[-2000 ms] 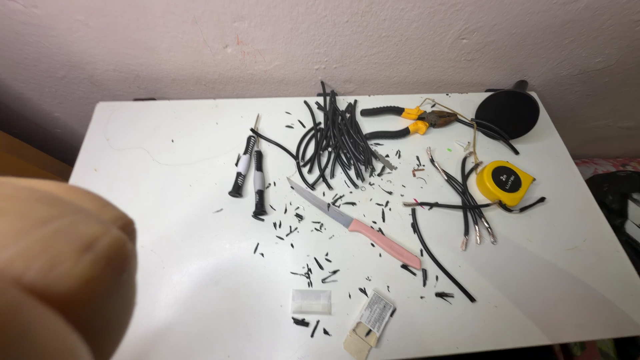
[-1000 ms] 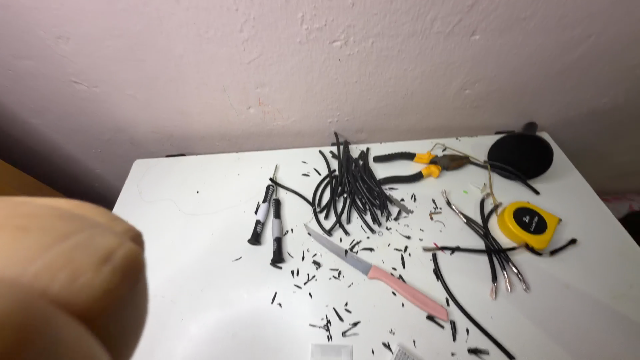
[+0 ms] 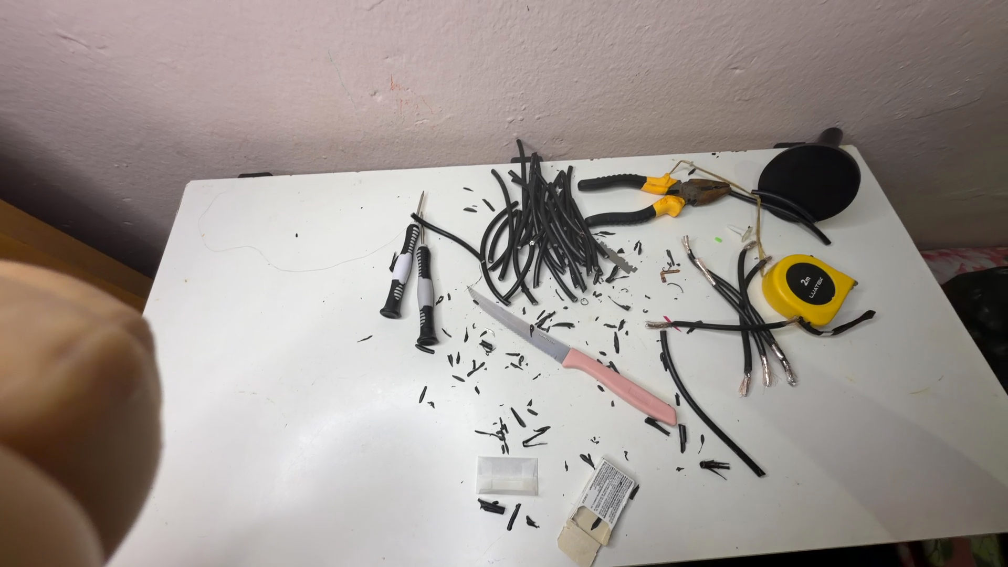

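Blurred fingers of my left hand [image 3: 71, 417] fill the left edge, very close to the camera; whether they hold anything is hidden. My right hand is out of view. On the white table [image 3: 260, 378] lies a knife with a pink handle [image 3: 622, 386], its blade pointing to the upper left. Behind it is a heap of short black cables [image 3: 543, 228]. Two small screwdrivers [image 3: 400, 272] lie left of the heap. Combination pliers [image 3: 669, 197] with black and yellow handles are at its right. Several cables with stripped ends [image 3: 744, 303] cross beside a yellow tape measure [image 3: 803, 287].
Black insulation scraps [image 3: 516, 417] are scattered around the knife. A clear plastic case [image 3: 508, 476] and an opened small carton [image 3: 602, 504] lie near the front edge. A round black object [image 3: 811, 181] sits at the back right corner, close to the wall [image 3: 504, 79].
The blurred fingers reach less far into the view from the left than before. The tools and cables on the table keep their arrangement while the view has tilted up and partly back down.
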